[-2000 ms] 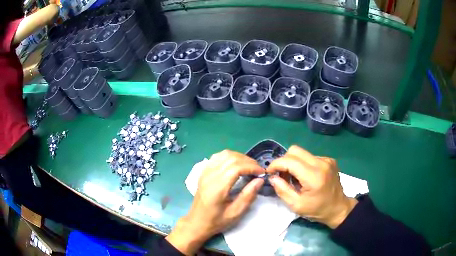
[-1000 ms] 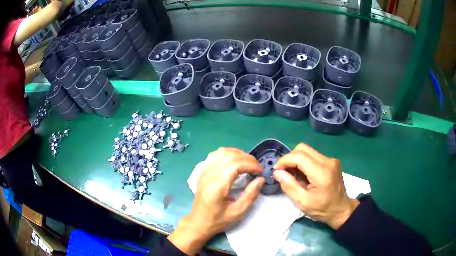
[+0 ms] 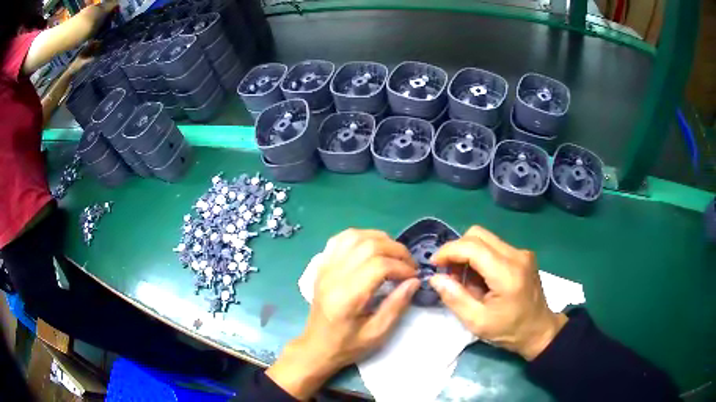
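Note:
A dark grey housing (image 3: 429, 232) sits on a crumpled white cloth (image 3: 408, 353) in front of me, its far rim and inside showing between my hands. My left hand (image 3: 353, 294) and my right hand (image 3: 498, 290) meet over it. The thumb and finger of each hand pinch a small grey insert (image 3: 425, 272) above the housing's inside. The fingers hide most of the insert, and whether it touches the housing floor cannot be told.
A heap of grey and white inserts (image 3: 228, 235) lies left of the cloth. Two rows of housings (image 3: 402, 149) stand behind, some stacked. Tall housing stacks (image 3: 145, 141) stand far left beside a person in a red shirt (image 3: 22, 149). A green metal post (image 3: 667, 94) rises at right.
The view has shifted slightly, so the bench things appear a little further right. My fingertips have shifted slightly around the insert. The neighbour's arms have moved at the stacks.

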